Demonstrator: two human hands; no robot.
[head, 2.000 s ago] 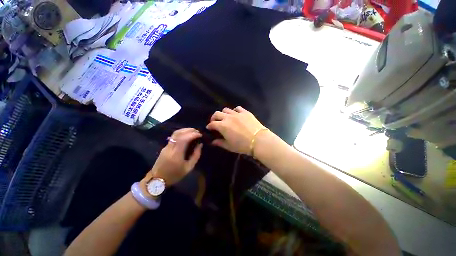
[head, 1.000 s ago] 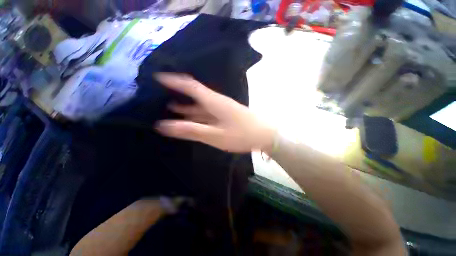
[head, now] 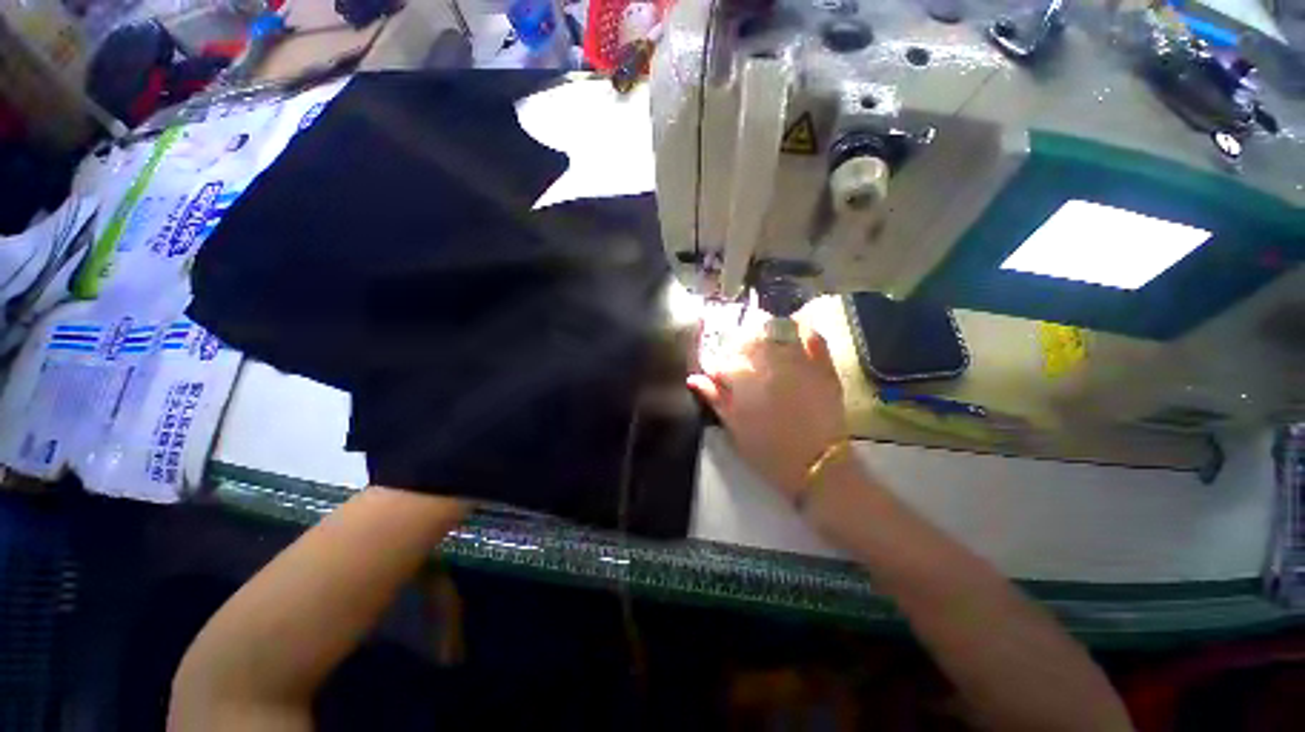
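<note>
A large black fabric panel (head: 429, 286) lies flat on the white table, its right edge reaching the lamp-lit needle area (head: 701, 293) of the cream sewing machine (head: 787, 115). My right hand (head: 773, 401) is at the fabric's right edge, just below the needle area; its fingertips are washed out by the bright light, so its grip cannot be told. My left forearm (head: 329, 572) goes under the fabric's lower left edge; my left hand is hidden beneath the fabric.
A teal panel with a white screen (head: 1109, 243) is on the machine. A smartphone (head: 910, 338) and a thin blue and yellow tool (head: 937, 411) lie right of my hand. Printed white packaging (head: 115, 386) is at left, a red basket (head: 618, 32) behind. Green ruler tape (head: 644, 562) runs along the front.
The view has swung right to the machine. The fabric now reaches the needle area. My right hand has moved from over the fabric to its right edge; my left hand has gone under it.
</note>
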